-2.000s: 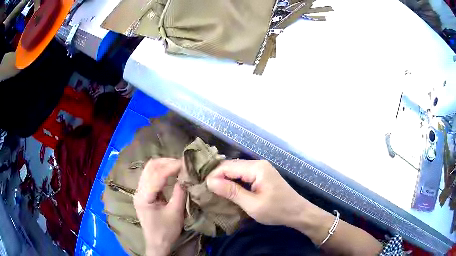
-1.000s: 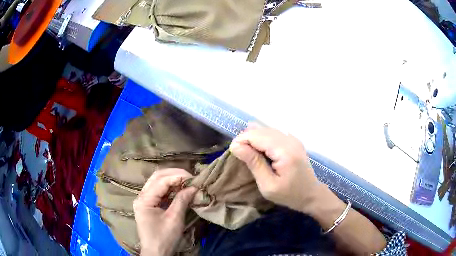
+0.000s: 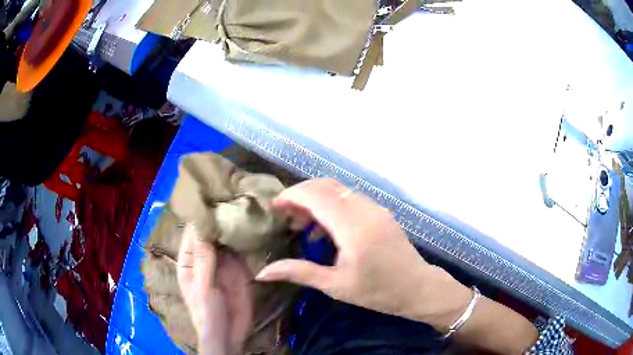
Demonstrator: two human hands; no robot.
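A bunched khaki-brown pocket piece (image 3: 244,216) is held up in front of me, over the heap. My left hand (image 3: 214,288) is under and against it, palm turned inward, and holds it; some fingers are hidden. My right hand (image 3: 368,253) is at its right side. Its fingertips touch the fabric and its thumb is spread away below, so its grip is unclear. A heap of khaki pieces (image 3: 163,298) lies on blue plastic (image 3: 123,322) below the table edge, partly covered by my hands.
A stack of khaki pieces (image 3: 298,31) with zipper tails lies at the table's upper left. A ruler (image 3: 444,234) runs along the table's front edge. A white sewing machine part (image 3: 598,229) stands at right. An orange disc (image 3: 52,43) is at upper left, red cloth (image 3: 114,229) on the floor.
The piece was stretched between both hands and is now bunched higher and further left. My right hand has moved left, its thumb now spread from its fingers. My left hand has opened out from its pinch.
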